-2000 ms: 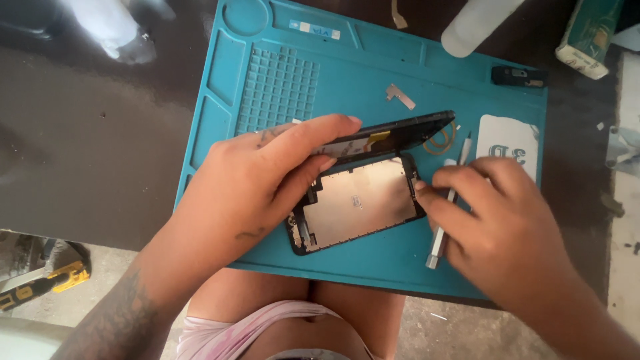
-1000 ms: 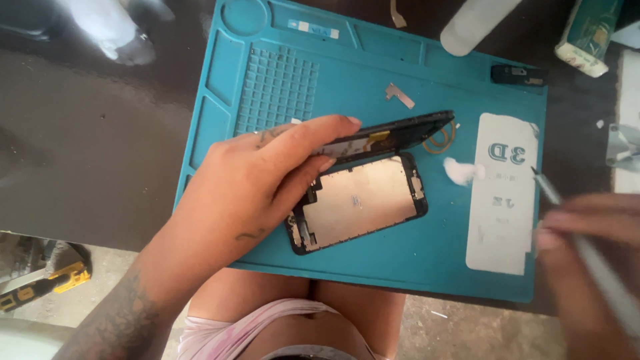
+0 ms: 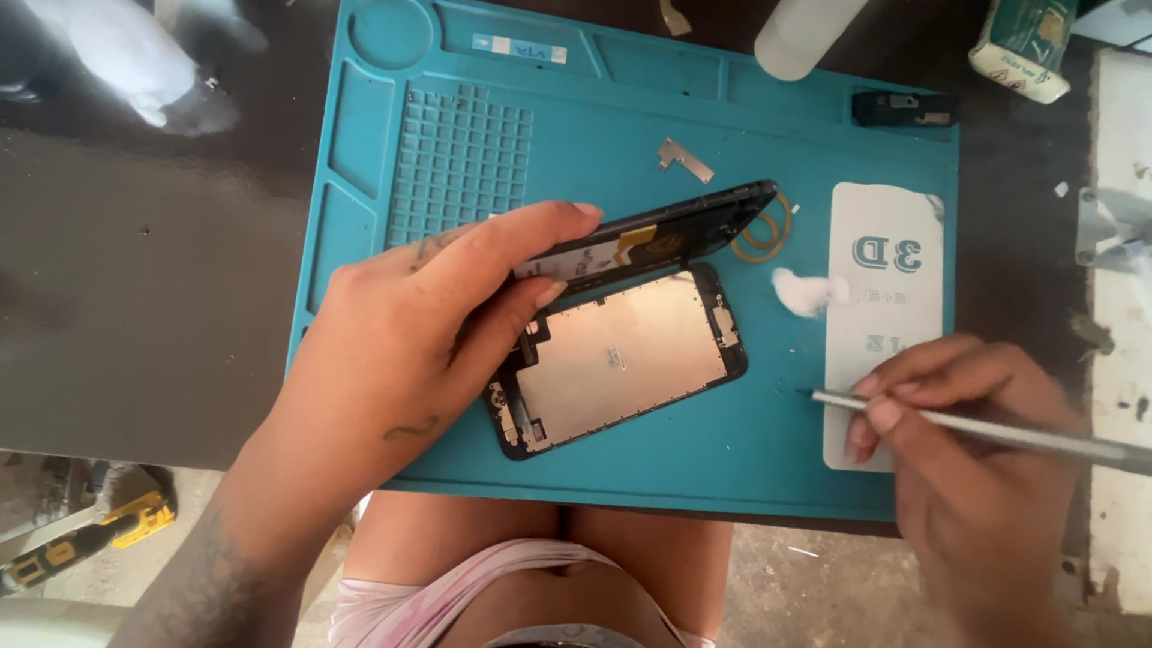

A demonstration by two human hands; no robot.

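My left hand [image 3: 432, 315] grips the near-left end of a smartphone's black rear housing [image 3: 666, 236], tilted up over the screen assembly. The screen assembly [image 3: 621, 360] lies on the blue repair mat [image 3: 765, 450] with its metal backing plate up. Between the fingers of my right hand [image 3: 954, 423] is a slim silver screwdriver [image 3: 999, 432], its dark tip pointing left over the mat, right of the screen assembly. Below that hand lies a white printed card [image 3: 886, 211]. A white cotton wad [image 3: 810, 292] touches the card's left edge.
Behind the phone are a small metal bracket [image 3: 686, 162] and a rubber band [image 3: 763, 236]. A white bottle [image 3: 801, 36], a black part [image 3: 904, 109] and a green-and-white box [image 3: 1021, 49] stand or lie along the back right. A yellow-and-black tool [image 3: 90, 540] sits low at left.
My right hand moved from beside the screen assembly out to the right, then partly back left. It now holds the screwdriver that lay on the mat. My left hand stays on the housing.
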